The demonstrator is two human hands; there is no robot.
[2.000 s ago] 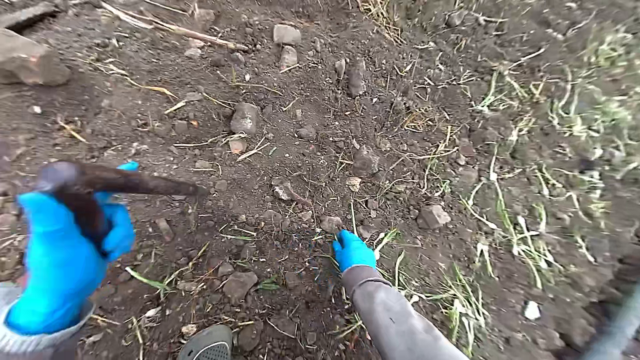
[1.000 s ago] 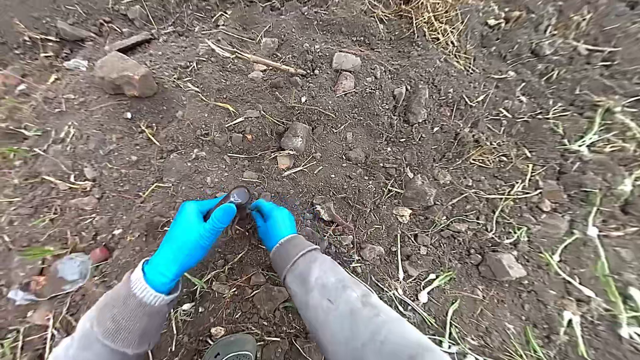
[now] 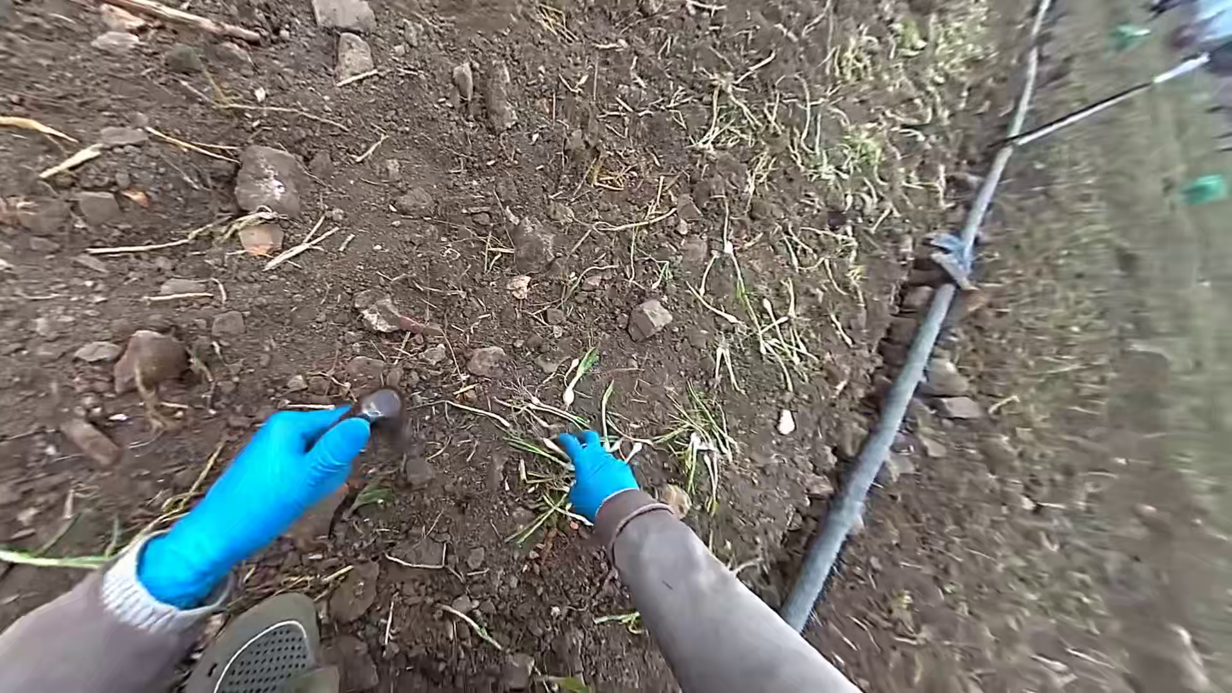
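My left hand (image 3: pixel 274 481), in a blue glove, is closed around a dark hand tool (image 3: pixel 381 404); its rounded end points up toward the camera and the rest is hidden below the fist. To the right, my right hand (image 3: pixel 594 474), also gloved in blue, is low at the soil, its fingers touching or just over small uprooted bulb seedlings (image 3: pixel 539 448) with white bases and green leaves. Whether it grips any of them cannot be seen. More such seedlings (image 3: pixel 705 433) lie just right of that hand.
A grey pipe or hose (image 3: pixel 890 423) runs along the right side, with a thin rod (image 3: pixel 1107 104) meeting it at the upper right. Stones (image 3: pixel 269 181) and dry stalks are scattered over the dark soil. A perforated clog (image 3: pixel 265 650) shows at the bottom left.
My right hand has moved away from my left hand, to the right, down to the seedlings. The left hand still holds the tool. The view has shifted right, bringing in the pipe.
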